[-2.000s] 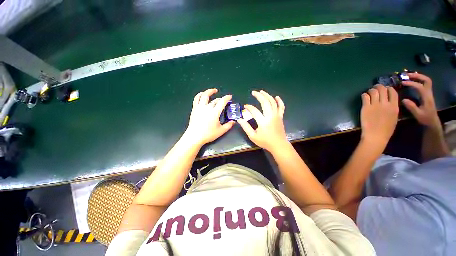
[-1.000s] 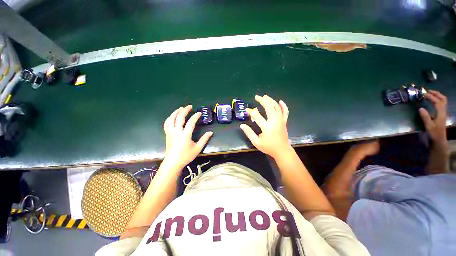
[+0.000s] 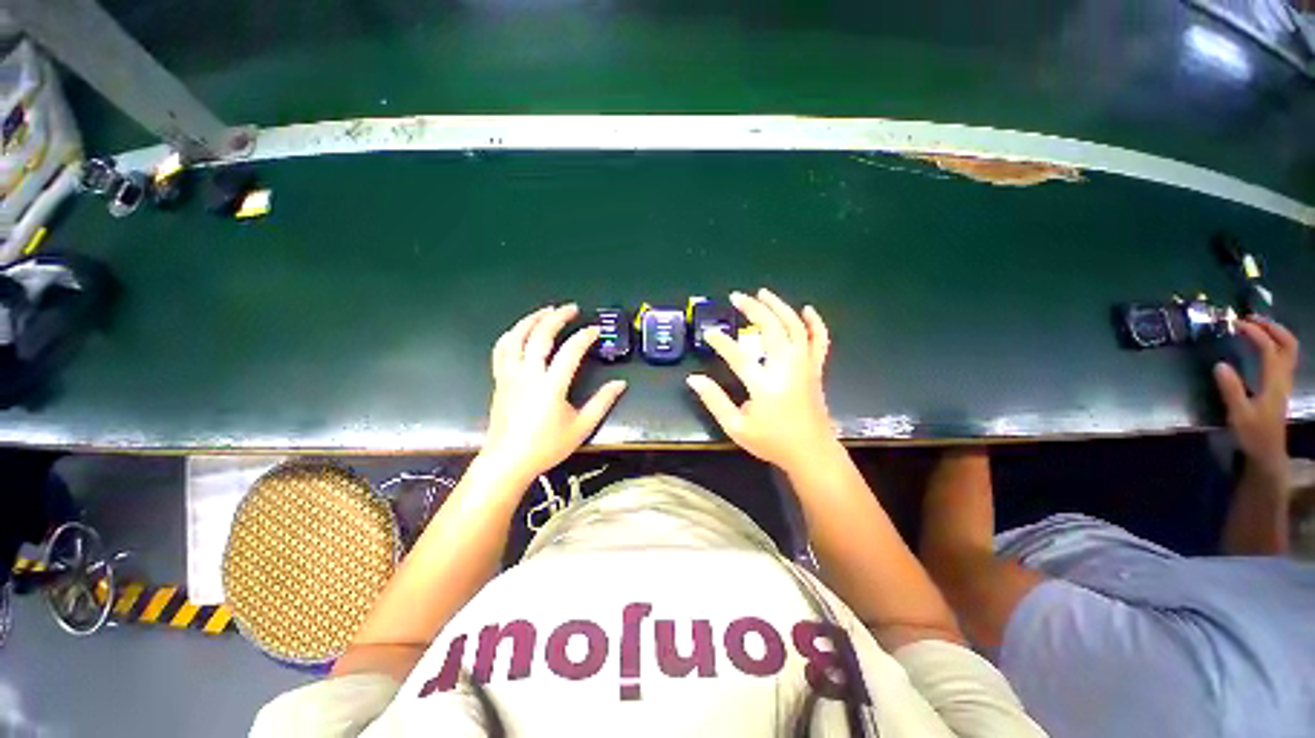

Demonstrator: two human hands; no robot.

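Three small black smartwatches stand side by side on the dark green bench (image 3: pixel 433 310) in front of me. The middle smartwatch (image 3: pixel 663 335) and the left smartwatch (image 3: pixel 613 335) show pale marks on their screens. The right smartwatch (image 3: pixel 711 320) looks dark and is partly covered by my fingers. Small yellow bits show between them. My left hand (image 3: pixel 541 389) rests at the left end of the row, fingertips at the left smartwatch. My right hand (image 3: pixel 772 378) is at the right end, fingers on the right smartwatch and beside a pale tab (image 3: pixel 751 346). Whether either hand grips is unclear.
A seated person's hand (image 3: pixel 1262 378) is at another row of units (image 3: pixel 1154 325) on the right. Dark units with white-yellow tabs (image 3: pixel 254 203) lie at far left by the metal post (image 3: pixel 159 87). A black bundle (image 3: pixel 51 325) is at the left edge. A round woven stool (image 3: pixel 310 562) stands below.
Two seconds ago my hands were close together around a lit unit; now they are wider apart around three. Since one second ago, my right fingers have moved onto the right smartwatch, whose screen looks dark.
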